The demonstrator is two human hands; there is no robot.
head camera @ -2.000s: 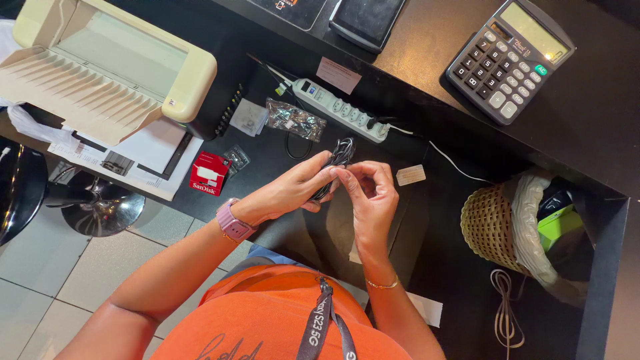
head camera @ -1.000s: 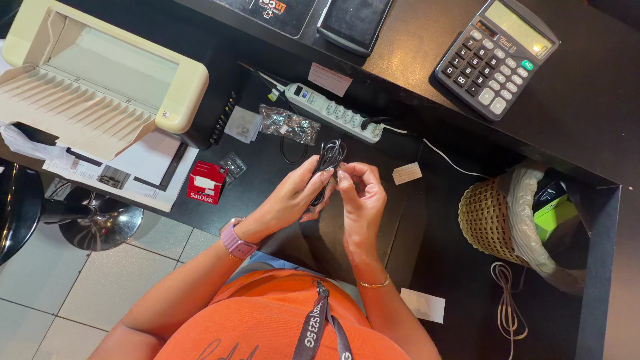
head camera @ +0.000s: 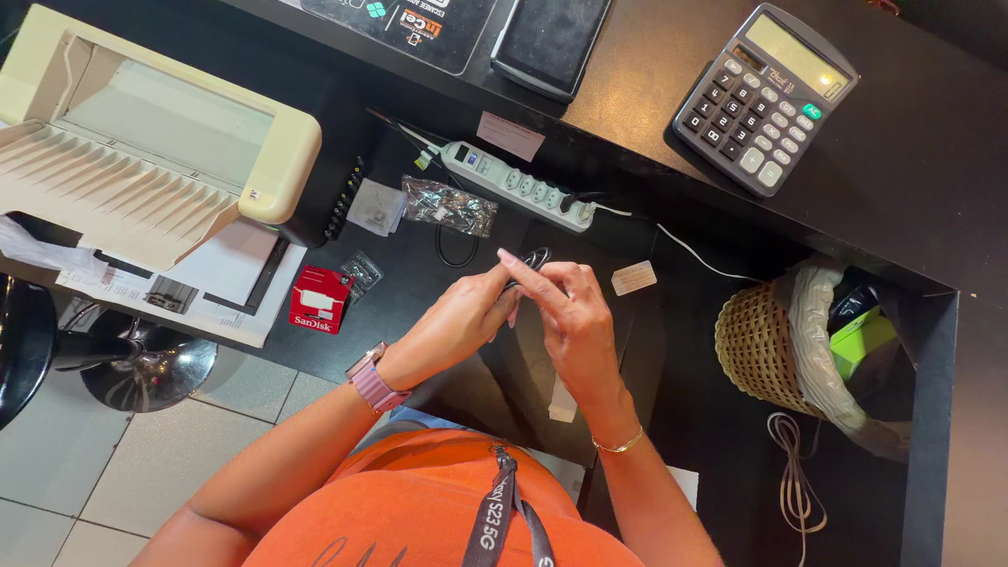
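A small bundle of black cable [head camera: 537, 258] shows between my two hands, mostly hidden by the fingers. My left hand [head camera: 461, 315], with a watch on a pink band at the wrist, grips the bundle from the left side. From the right, my right hand [head camera: 575, 315] meets it, its index finger stretched across the bundle; whether its fingertips pinch the cable is hidden. Beyond the hands lie a clear plastic bag [head camera: 449, 206], a dark cable loop [head camera: 457, 253] and a white power strip [head camera: 516, 185] with a black plug in it.
A beige printer [head camera: 295, 165] stands at the left, near a red SanDisk package [head camera: 317, 299]. On the raised counter are a calculator [head camera: 764, 98] and a dark handheld device [head camera: 549, 43]. A lined wicker basket [head camera: 756, 350] sits at the right, with a coiled cable [head camera: 795, 480] below it.
The cable bundle showed more fully above my fingers a second ago; now my hands cover most of it. My right index finger has reached across toward the left hand.
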